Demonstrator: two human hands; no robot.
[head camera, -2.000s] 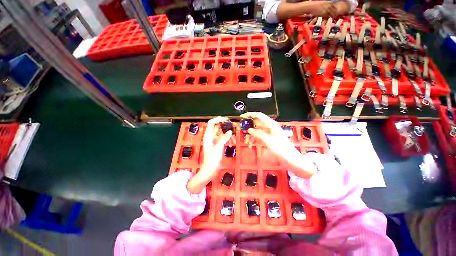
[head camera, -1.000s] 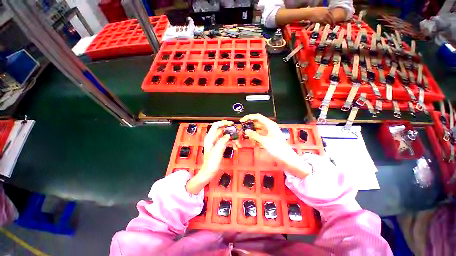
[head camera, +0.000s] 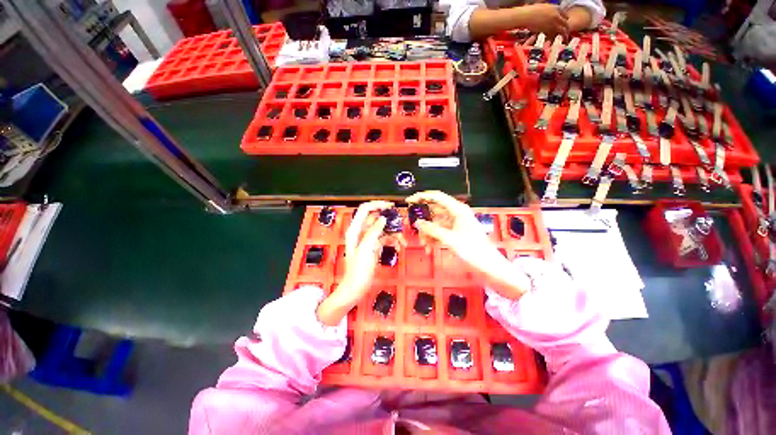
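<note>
My left hand (head camera: 367, 238) holds a dark watch head (head camera: 391, 220) between its fingers above the back of the orange-red working tray (head camera: 400, 280). My right hand (head camera: 453, 228) holds another dark watch head (head camera: 419, 213) close beside it. Both hands are bare, with pink sleeves. The working tray has several strapless watch heads, one per pocket, such as one in the front row (head camera: 425, 350). Pockets under and near my hands are partly hidden.
A second compartment tray (head camera: 350, 147) sits behind on a green board, with a small round piece (head camera: 405, 179) before it. Strapped watches (head camera: 602, 119) heap on red trays at right. A paper sheet (head camera: 606, 276) and red parts box (head camera: 683, 234) lie right. A metal post (head camera: 145, 127) stands left. Another person's arms (head camera: 519, 19) rest behind.
The two watch heads stay in my hands and have tilted slightly; the left one looks darker than a second ago. The hands have barely moved.
</note>
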